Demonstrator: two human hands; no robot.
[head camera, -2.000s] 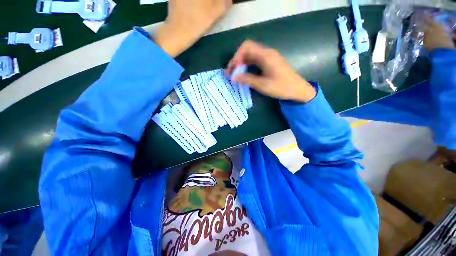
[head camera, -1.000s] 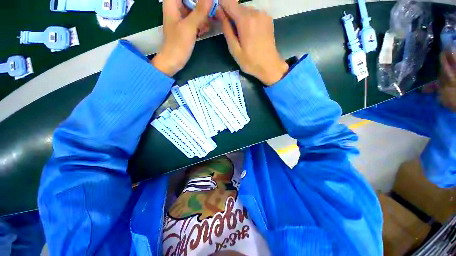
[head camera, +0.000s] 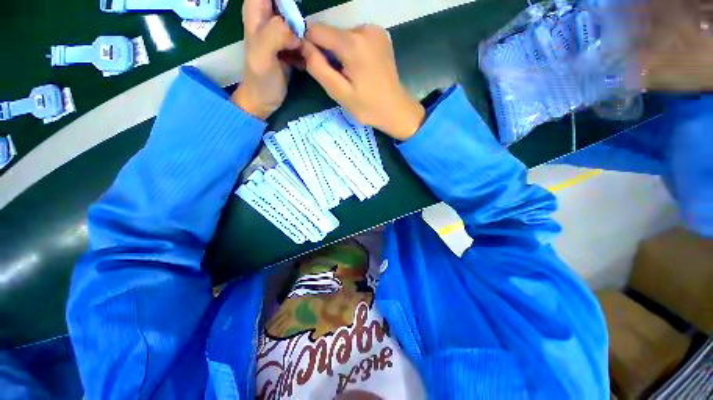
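Note:
My left hand (head camera: 270, 58) is at the top centre, over the pale rail, with its fingers closed on a light blue watch piece (head camera: 291, 17). My right hand (head camera: 356, 74) is beside it, its fingertips together at the lower edge of the piece. Whether the right fingers hold a strap is hidden. Loose light blue watch straps (head camera: 344, 160) with rows of small holes lie fanned in a pile on the dark green worktop (head camera: 438, 70), below my hands.
Part-assembled watches (head camera: 105, 55) with white slips lie on the dark green conveyor at upper left, beyond the pale rail (head camera: 117, 125). At right, another person's blurred hand (head camera: 672, 47) is at a clear bag of straps (head camera: 535, 70). Brown cartons (head camera: 645, 336) stand on the floor at lower right.
My right hand has left the strap pile and joined my left at the watch piece. The belt watches have shifted right. A full bag of straps now covers the hanging watches' place at right.

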